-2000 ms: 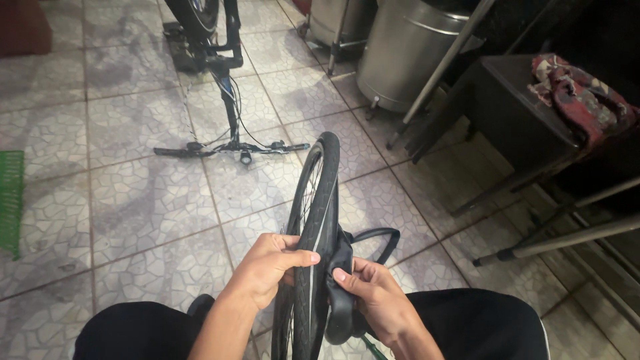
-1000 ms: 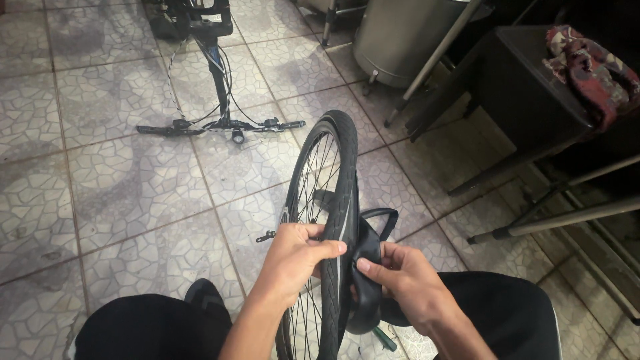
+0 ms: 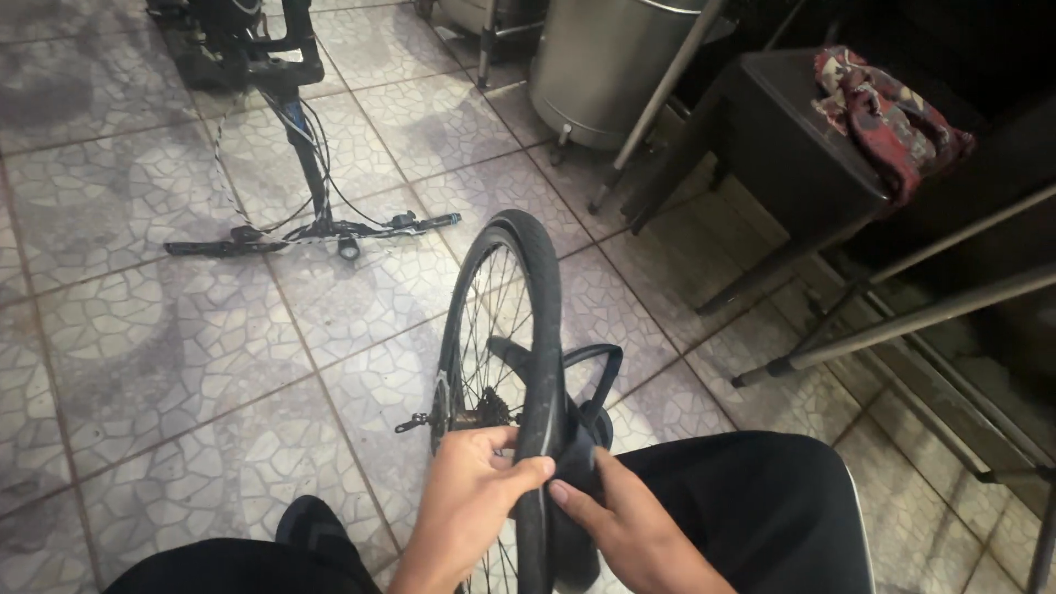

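A bicycle wheel with a black tyre [image 3: 542,330] stands upright between my knees, its spokes and rear cogs [image 3: 493,410] showing on the left. My left hand [image 3: 483,487] grips the tyre, thumb on the tread and fingers over the rim on the spoke side. On the right side of the tyre my right hand [image 3: 615,511] pinches a black rubber inner tube [image 3: 582,462], its thumb close to my left thumb. A loop of the tube [image 3: 612,371] sticks out beyond the wheel, and more of it bulges below my right hand. Some fingers of both hands are hidden.
An upside-down bicycle rests on its handlebar [image 3: 371,233] on the tiled floor ahead. Behind stands a metal pot [image 3: 615,70] by a metal leg. To the right are a dark plastic stool [image 3: 767,115] with a red patterned cloth [image 3: 895,124] and metal tubes [image 3: 924,318].
The view has shifted somewhat. Both hands stay at the tyre and tube, while the wheel appears more upright than two seconds ago, with its cogs now in sight.
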